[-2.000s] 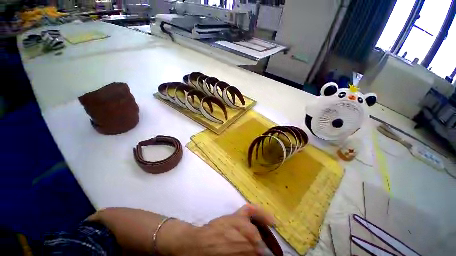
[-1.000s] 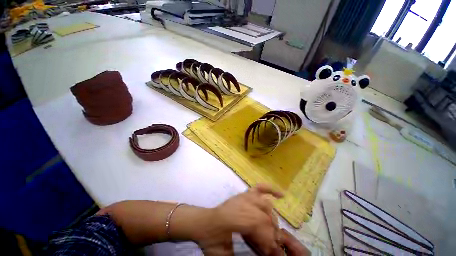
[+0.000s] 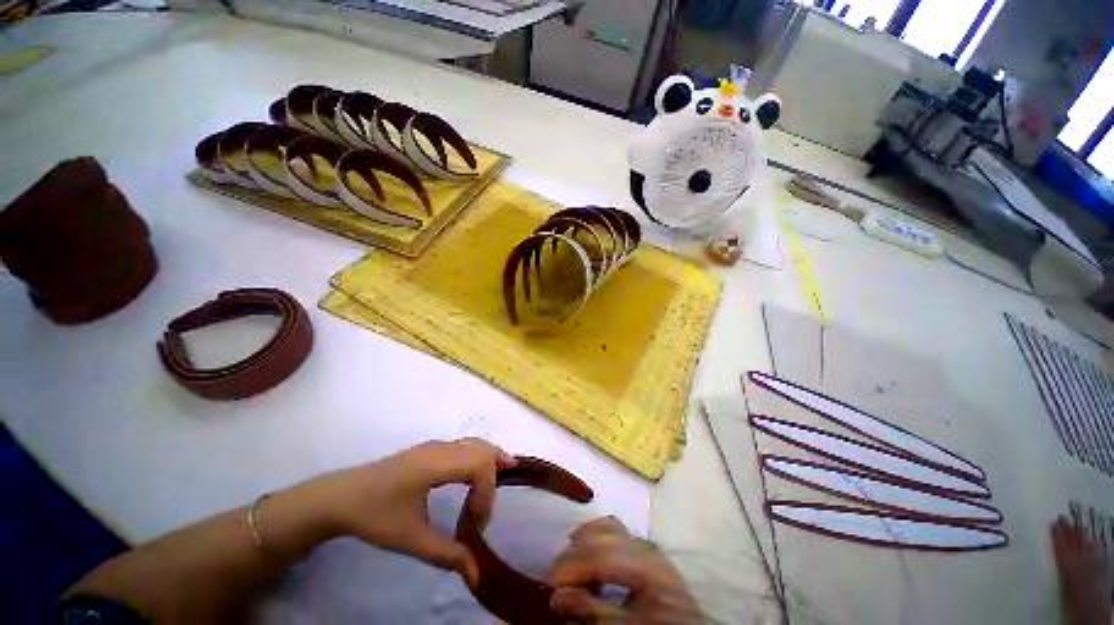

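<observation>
A brown C-shaped headband [image 3: 489,564] is held low in front of me over white paper, its open side facing right. My left hand [image 3: 422,494] pinches its far left part between thumb and fingers. My right hand [image 3: 621,571] is blurred and closed on its near end. The headband's upper end curves free to the right. A small group of nested finished brown headbands [image 3: 251,369] lies at left. A tall dark brown stack [image 3: 80,244] stands at the far left.
Arched headband bases [image 3: 574,244] stand on yellow boards [image 3: 489,354], with more rows [image 3: 379,183] behind. A panda-shaped fan [image 3: 699,171] stands at the back. Pale pointed ovals [image 3: 886,525] lie on card sheets at right, with thin dark strips [image 3: 1063,385] beyond. Another hand [image 3: 1082,568] shows at the right edge.
The view has swung right, so the table things sit further left. My hands, earlier close together, have come apart, and the C-shaped headband now shows clearly between them.
</observation>
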